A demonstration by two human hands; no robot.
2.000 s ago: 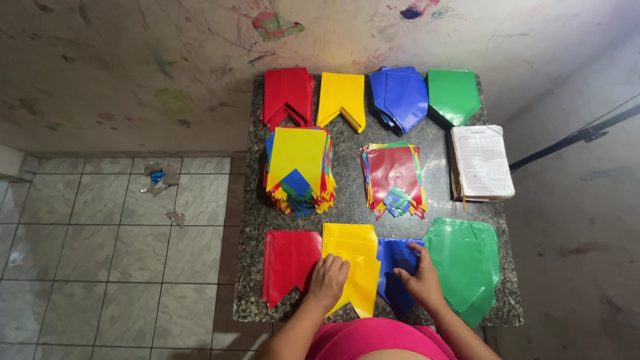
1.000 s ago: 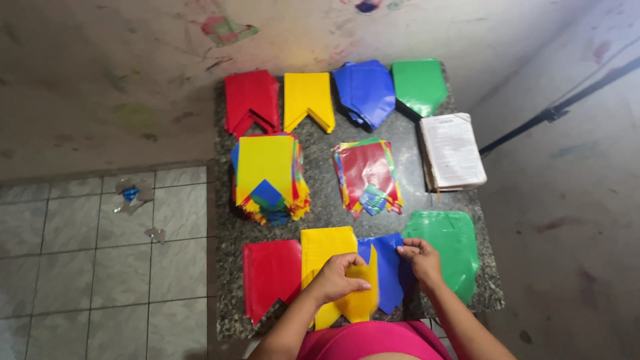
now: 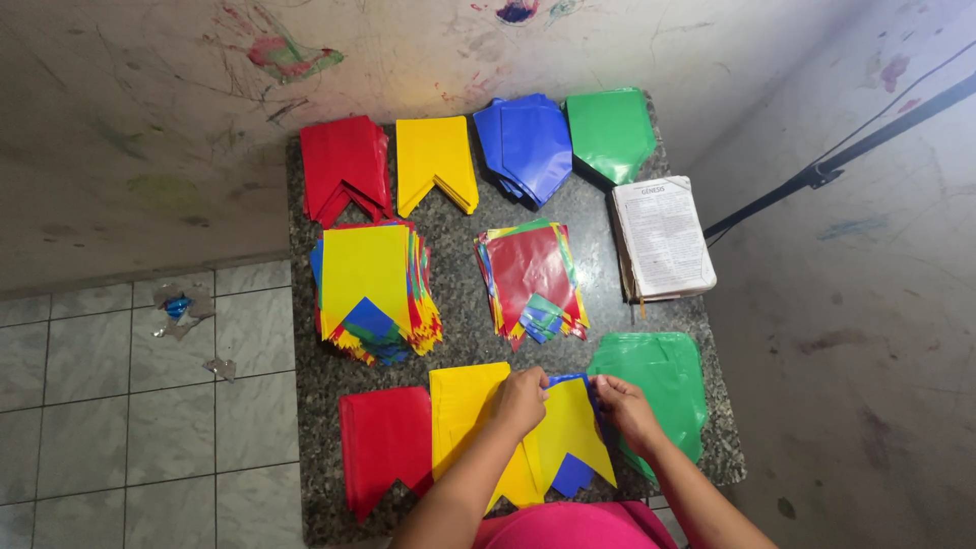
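Observation:
My left hand (image 3: 523,400) pinches the upper left corner of a yellow plastic pennant (image 3: 572,423), which lies over blue pennants (image 3: 572,474) near the front edge. My right hand (image 3: 621,400) holds the upper right corner, where a blue edge shows. A yellow pennant stack (image 3: 469,396) lies left of it, partly under my left forearm. Farther left is a red stack (image 3: 387,438); a green stack (image 3: 656,374) sits beside my right hand. Two mixed-colour piles, one topped with yellow (image 3: 364,267) and one with red (image 3: 531,267), lie mid-table.
Red (image 3: 343,156), yellow (image 3: 433,152), blue (image 3: 526,145) and green (image 3: 610,130) stacks line the far side of the granite table (image 3: 457,290). An open thick book (image 3: 665,240) lies at the right. A dark pole (image 3: 785,183) slants beyond it. Scraps (image 3: 183,309) lie on the tiled floor.
The yellow pennant has moved right from the yellow stack onto the blue ones. My left hand has moved right with it, and both hands are now at its top corners.

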